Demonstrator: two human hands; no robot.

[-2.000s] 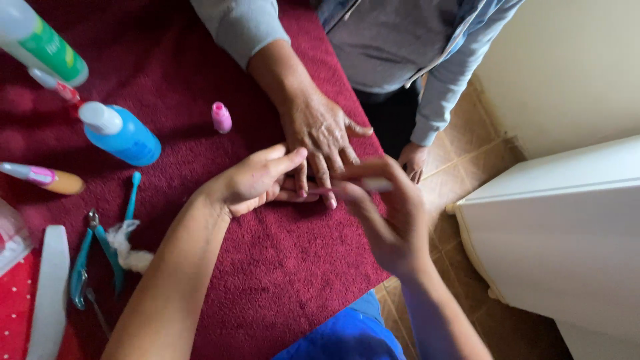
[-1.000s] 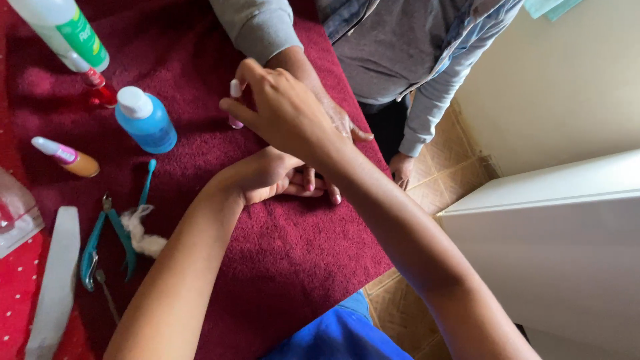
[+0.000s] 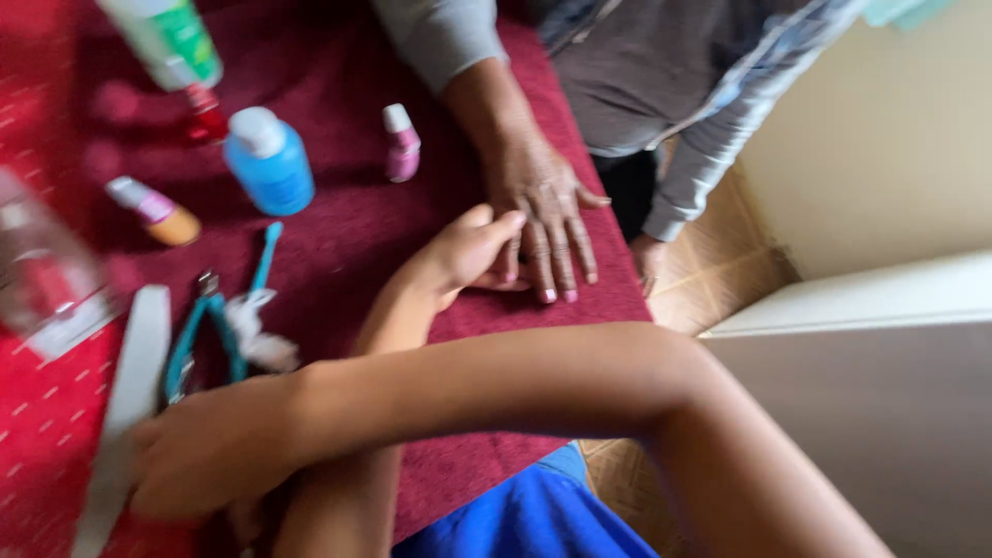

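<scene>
My left hand holds the fingers of another person's hand, palm under them and thumb on top, over the dark red towel. Pink polish with pale tips shows on some of that person's nails. Crossing over my left forearm, my right hand is blurred at the lower left, beside a pale nail file and teal-handled nippers; its fingertips are hidden, so any grip cannot be told. A closed pink nail polish bottle stands beside the person's wrist.
Left of the hands are a blue liquid bottle, a green-labelled bottle, a red polish bottle, an orange bottle, a teal stick, cotton and a clear package. A white furnishing stands at right.
My right hand has moved from the pink polish bottle down to the file and nippers. That bottle, uncapped two seconds ago, now has its white cap on. My left hand stays at the person's fingers.
</scene>
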